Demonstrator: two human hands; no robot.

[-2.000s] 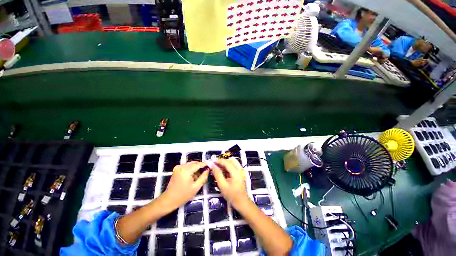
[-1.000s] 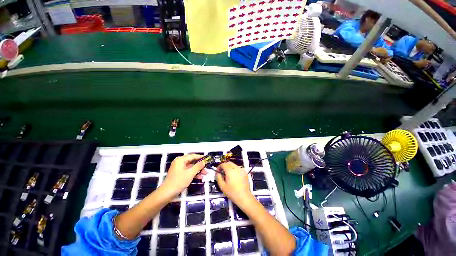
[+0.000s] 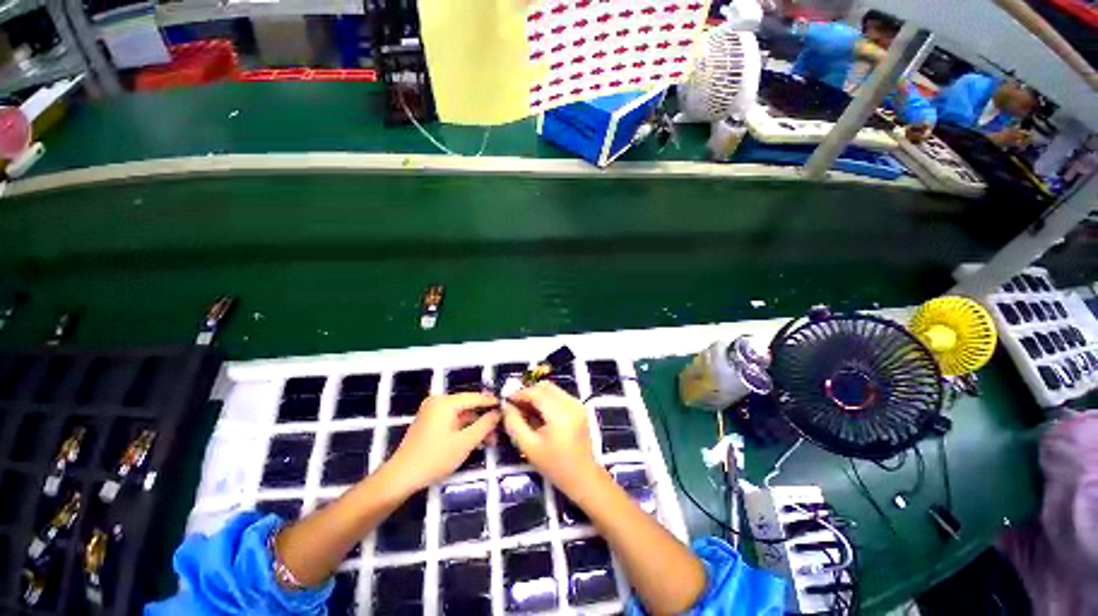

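Observation:
My left hand (image 3: 443, 433) and my right hand (image 3: 552, 431) meet over the upper part of the white blister tray (image 3: 224, 451). Their fingertips pinch a small circuit board assembly (image 3: 538, 372) with gold spots and a black end sticking out at the upper right. A small white bit shows at the fingertips; the rest of the part is hidden by the fingers. Glossy black display modules (image 3: 465, 586) fill the tray's pockets under my hands.
A black blister tray (image 3: 178, 415) with several boards lies at left. Single boards lie on the green conveyor belt (image 3: 530, 259), one (image 3: 432, 306) beyond the tray. At right are a metal can (image 3: 744, 365), black fan (image 3: 855, 388), yellow fan (image 3: 952, 336), power strip (image 3: 804, 548) and cables. A person's pink sleeve (image 3: 1066, 517) shows.
My fingertips have come closer together over the part, covering more of it than a second ago. Boards on the belt have shifted right.

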